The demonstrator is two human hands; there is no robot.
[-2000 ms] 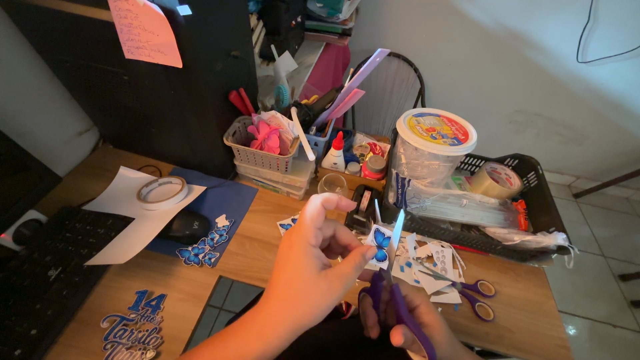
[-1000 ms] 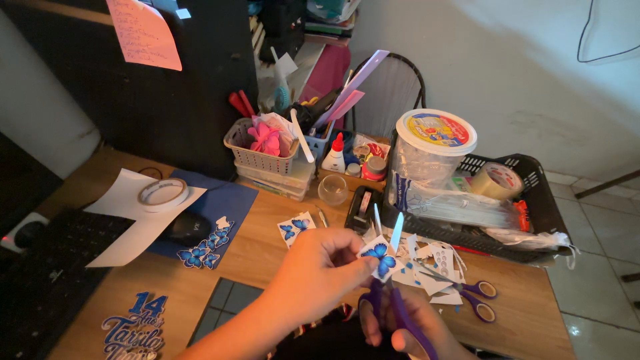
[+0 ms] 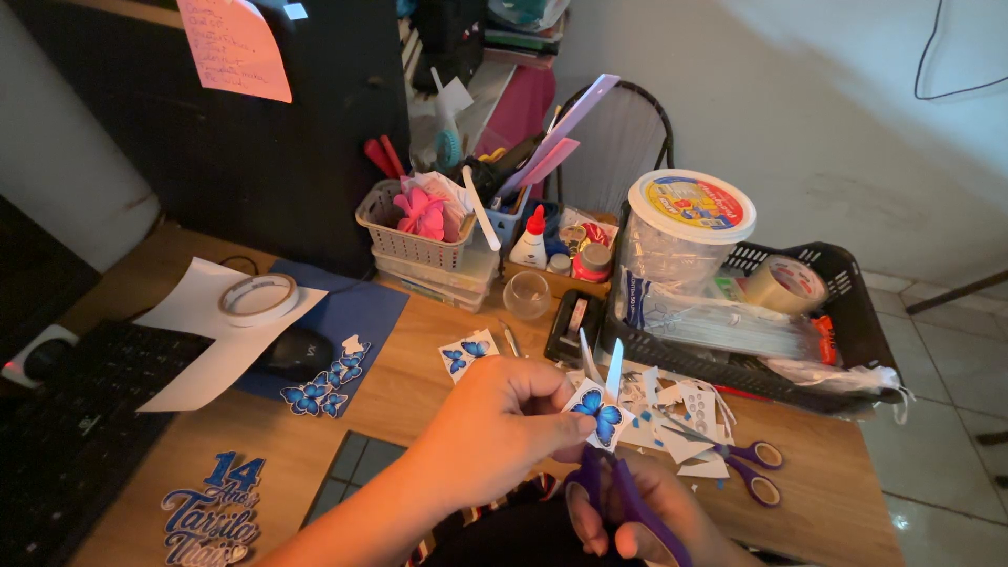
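Between thumb and fingers, my left hand (image 3: pixel 504 429) pinches a small white piece of paper printed with a blue butterfly (image 3: pixel 597 415). My right hand (image 3: pixel 646 512) has its fingers in the handles of purple scissors (image 3: pixel 618 496), whose blades are parted and point up, right behind the butterfly paper. Left of the hands, another paper with two blue butterflies (image 3: pixel 466 356) lies on the wooden table. Cut-out blue butterflies (image 3: pixel 324 386) lie by the mouse on a blue mat. A second pair of purple scissors (image 3: pixel 744 459) rests on white paper scraps (image 3: pixel 677 417) at the right.
A black plastic basket (image 3: pixel 862 323) holds a lidded tub (image 3: pixel 693 213) and clear tape (image 3: pixel 787 282). Behind the hands are a tape dispenser (image 3: pixel 575 327), a small clear cup (image 3: pixel 527 296) and a glue bottle (image 3: pixel 531 240). White paper, a tape roll (image 3: pixel 258 299) and a keyboard (image 3: pixel 94 417) are at left.
Compared with two seconds ago, my left hand is lower and its fingers are more closed, and the butterfly paper is tilted differently. The scissor blades have opened wider.
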